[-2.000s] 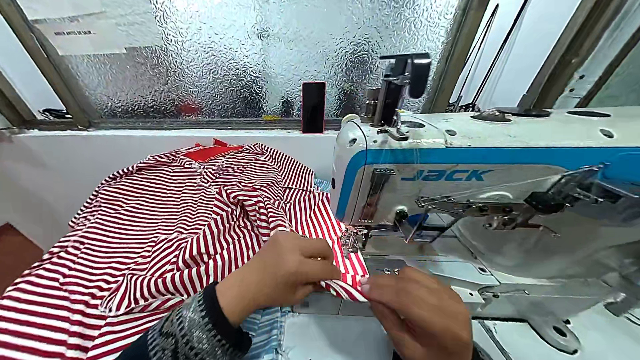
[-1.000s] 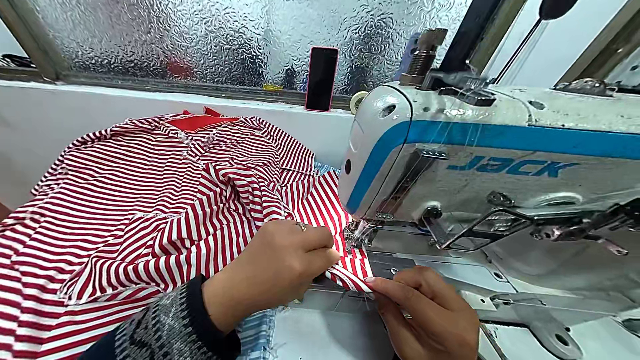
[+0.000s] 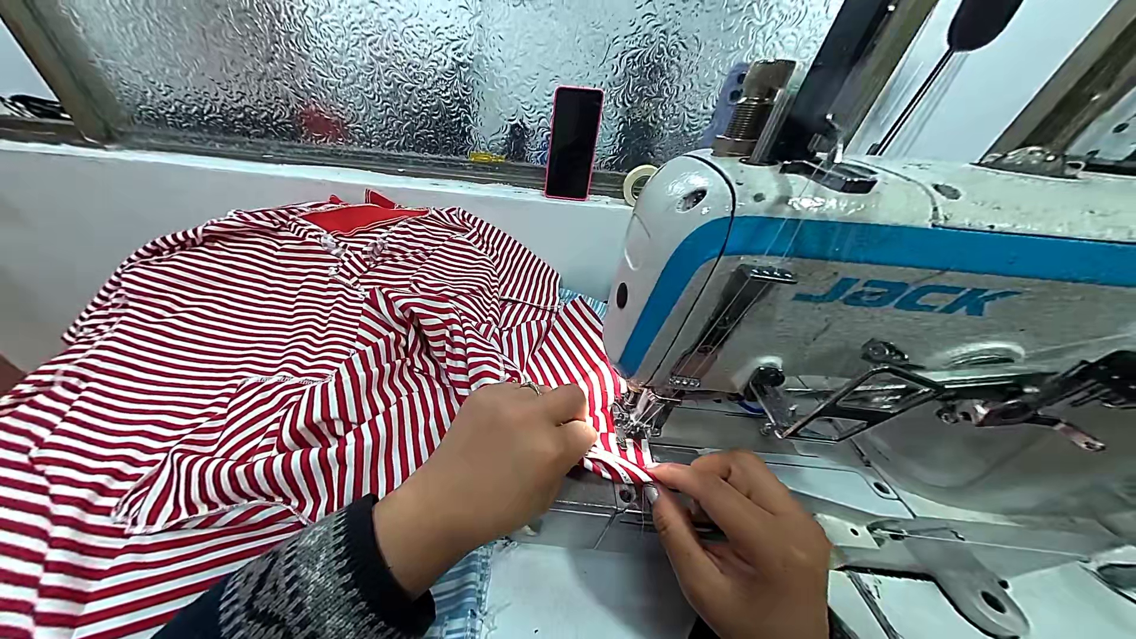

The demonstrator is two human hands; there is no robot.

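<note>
A red-and-white striped knit garment [image 3: 266, 337] with a red piece at its neckline lies bunched left of a white and blue Jack sewing machine [image 3: 852, 293]. One edge of the cloth is folded over in front of the lit presser foot [image 3: 641, 413], and part of it lies under the foot. My left hand [image 3: 497, 453] pinches the cloth between thumb and fingers, just left of the foot. My right hand [image 3: 745, 532] grips the corner of the folded edge between thumb and forefinger, in front of the foot. The needle tip cannot be made out.
A smartphone [image 3: 574, 142] in a pink case leans upright on the window ledge, beside a roll of tape [image 3: 637, 182]. Blue striped cloth [image 3: 466, 590] lies under the garment. Metal thread guides and a looped bracket [image 3: 865, 404] stick out from the machine's front.
The view has shifted, with the machine appearing larger and tilted. Both hands stay on the folded edge by the presser foot, with only small finger shifts.
</note>
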